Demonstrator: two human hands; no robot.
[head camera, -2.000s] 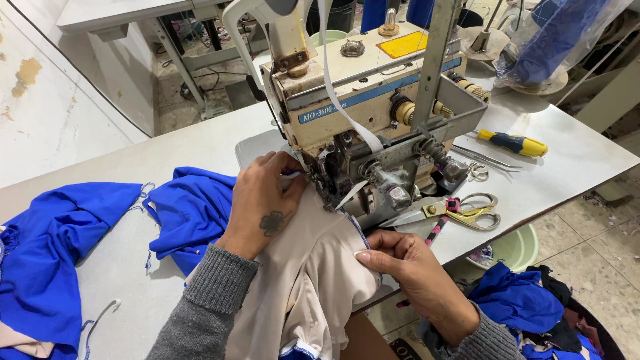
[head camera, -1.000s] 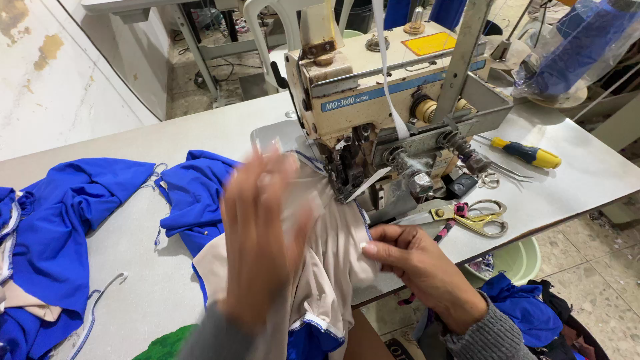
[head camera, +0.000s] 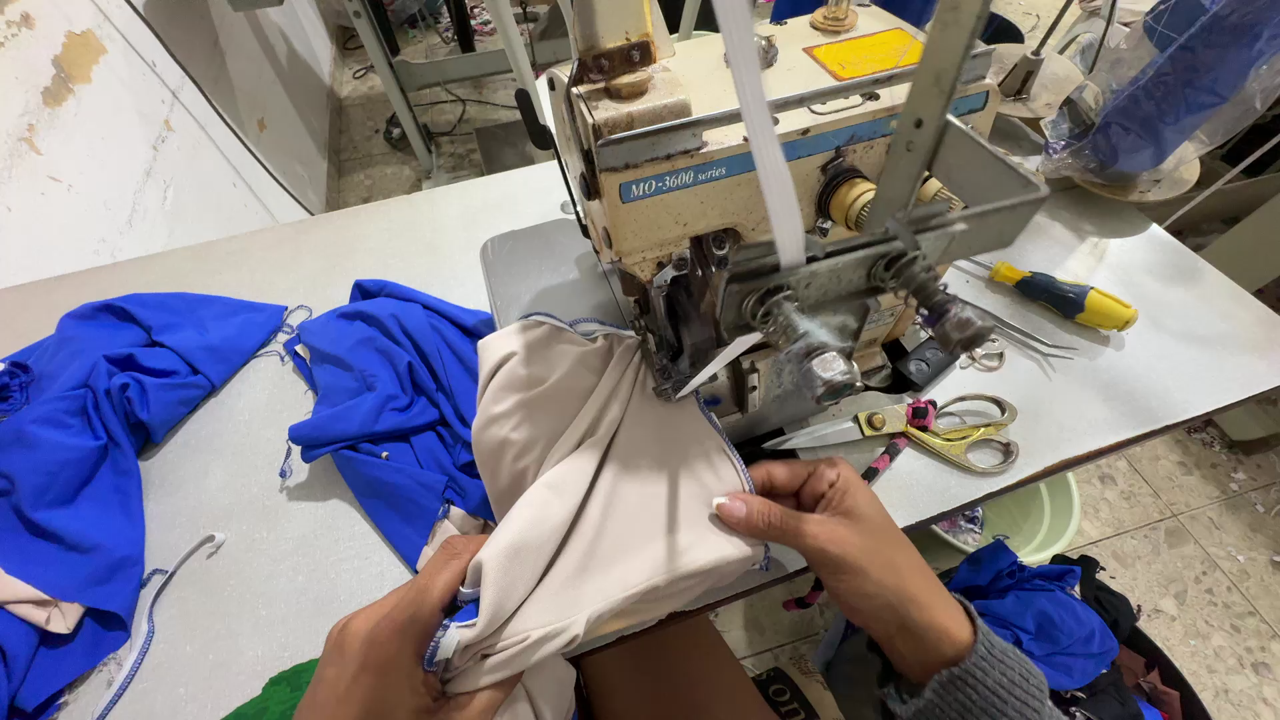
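Observation:
A beige and blue garment piece (head camera: 610, 480) lies partly under the presser-foot area of a Juki-style overlock sewing machine (head camera: 700, 160). My left hand (head camera: 400, 630) grips the garment's lower left part, where blue stitching and a bit of white elastic show. Between thumb and fingers, my right hand (head camera: 820, 530) pinches its blue-stitched right edge, just below the machine head. White elastic tape (head camera: 765, 150) runs down to the machine's front, and a pointed white end sticks out near the needle area. Blue fabric (head camera: 400, 370) bunches left of the beige part.
Another blue garment (head camera: 150, 400) and an elastic strip (head camera: 160, 620) lie on the table's left. Gold-handled scissors (head camera: 930, 430), tweezers (head camera: 1020, 330) and a yellow screwdriver (head camera: 1065, 295) rest at right. Below the edge are a pale green basin (head camera: 1045, 520) and a heap of blue cloth (head camera: 1035, 610).
My left hand has moved from beside the needle area down to the garment's lower left part. My right hand still holds the right edge. The view is closer to the machine.

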